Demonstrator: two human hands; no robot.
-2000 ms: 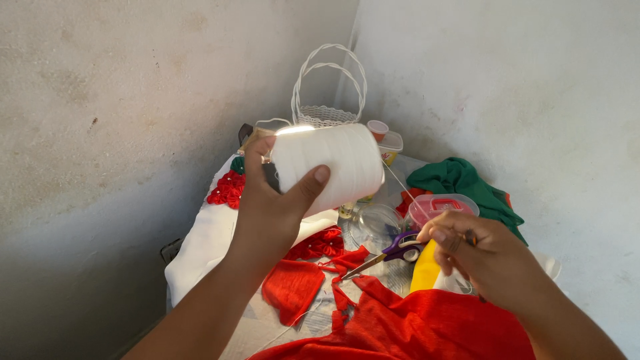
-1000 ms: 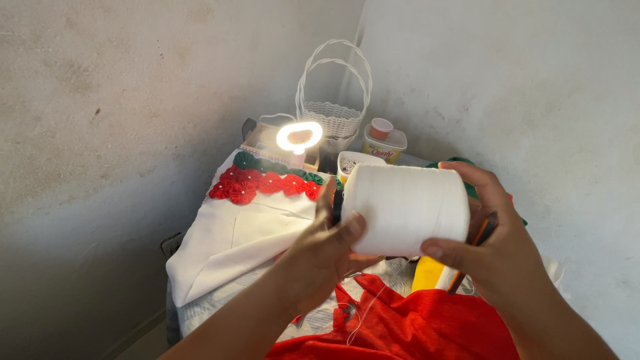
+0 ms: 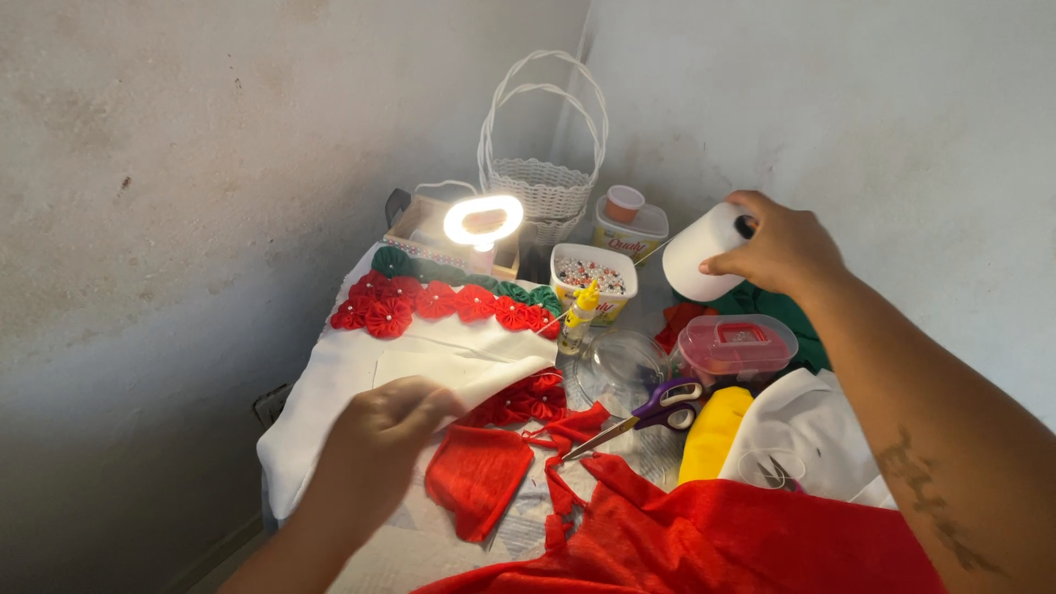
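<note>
My right hand [image 3: 775,243] grips a large spool of white thread [image 3: 703,254] by its end, raised over the right of the table. From the spool a thread runs down leftward past the tub of beads. My left hand [image 3: 396,421], slightly blurred, is at the lower edge of a white cloth [image 3: 330,412] trimmed with red fabric rosettes [image 3: 437,301] and green ones [image 3: 392,261]; its fingertips are closed, and what they pinch is too small to tell. Purple-handled scissors [image 3: 639,417] lie partly open on red fabric scraps [image 3: 478,474], right of that hand.
Behind stand a lit ring lamp [image 3: 483,221], a white wicker basket [image 3: 544,194], a tub of beads [image 3: 594,280] and a yellow-capped glue bottle [image 3: 580,318]. A pink-lidded container [image 3: 737,345], yellow cloth [image 3: 716,429] and red fabric [image 3: 726,536] occupy the right and front. Walls meet behind the table.
The spool, held between both hands a second ago, is now in my right hand alone, farther right. My left hand has left it and moved down to the left, uncovering the scissors.
</note>
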